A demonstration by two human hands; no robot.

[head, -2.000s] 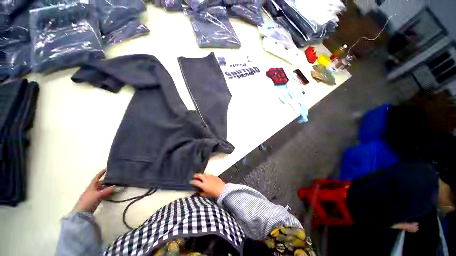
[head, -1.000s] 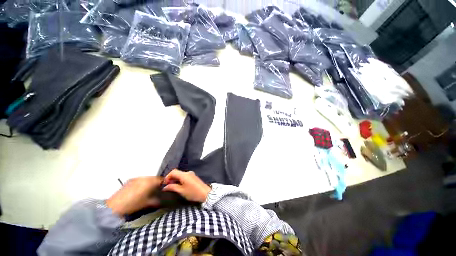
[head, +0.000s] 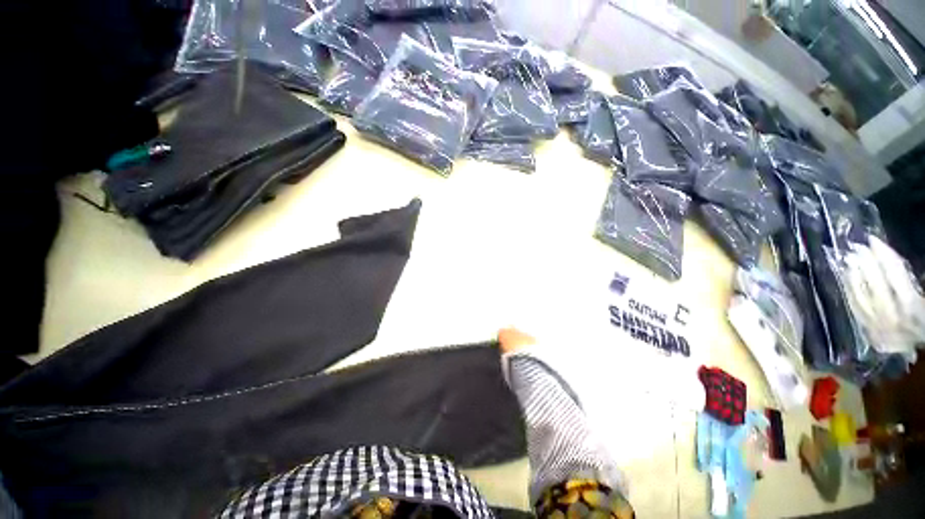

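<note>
Dark grey trousers lie across the front of the table, both legs spread and pointing right, with a pale line along one leg. The waist end runs off the left edge. My right hand is at the hem of the nearer leg; its fingers are mostly hidden, so I cannot tell if it grips the cloth. My left hand is out of the picture. A matt dark pile of folded trousers lies at the back left, with teal-handled snips on it.
Bagged garments are heaped along the back. A printed clear bag lies right of the trousers. Further right are a red-and-black checked cloth, a light blue cloth, a phone and a red object. White plastic lies far right.
The trousers have turned from pointing away to lying sideways, waist to the left. My hands have parted; the left went out of view, the right moved to the hem. The view has swung left.
</note>
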